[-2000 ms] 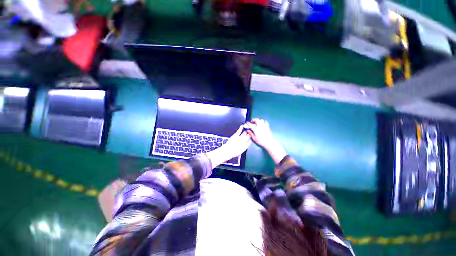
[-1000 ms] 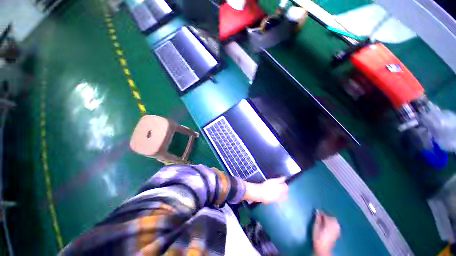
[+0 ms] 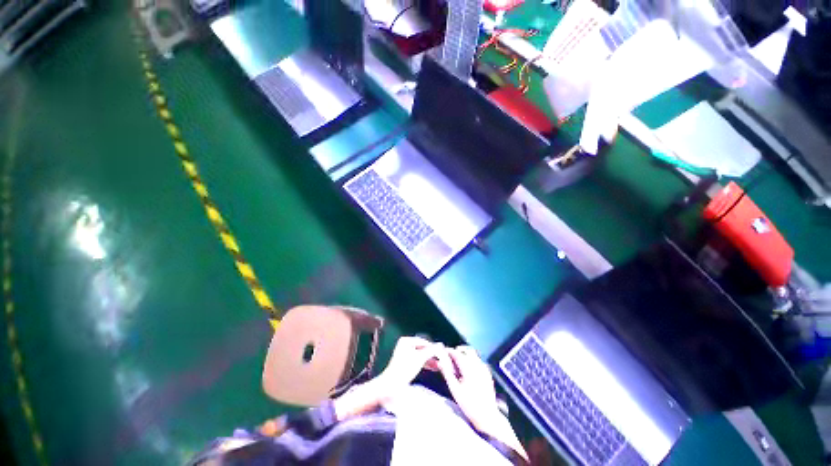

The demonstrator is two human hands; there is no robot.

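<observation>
My left hand (image 3: 407, 364) and my right hand (image 3: 463, 374) meet in front of my body, between the stool and the nearest laptop. Their fingertips touch or nearly touch; whether something small is between them cannot be told. The nearest open laptop (image 3: 609, 380) lies on the green-matted bench at the lower right, its keyboard on my side and its dark display lid (image 3: 697, 328) raised at the far side. Neither hand touches it. A second open laptop (image 3: 421, 207) stands further up the bench, a small dark piece at its near right corner.
A beige stool (image 3: 333, 353) stands on the green floor left of my hands. A third open laptop (image 3: 308, 91) is further along the bench. A pale metal rail (image 3: 563, 232) runs behind. Beyond are a red object (image 3: 752, 235), papers (image 3: 576, 41) and wires. A yellow-black line (image 3: 211, 211) crosses the floor.
My left hand has left the nearest laptop's side edge and my right hand has left the bench mat; both are now together before my body. The view has swung left along the bench.
</observation>
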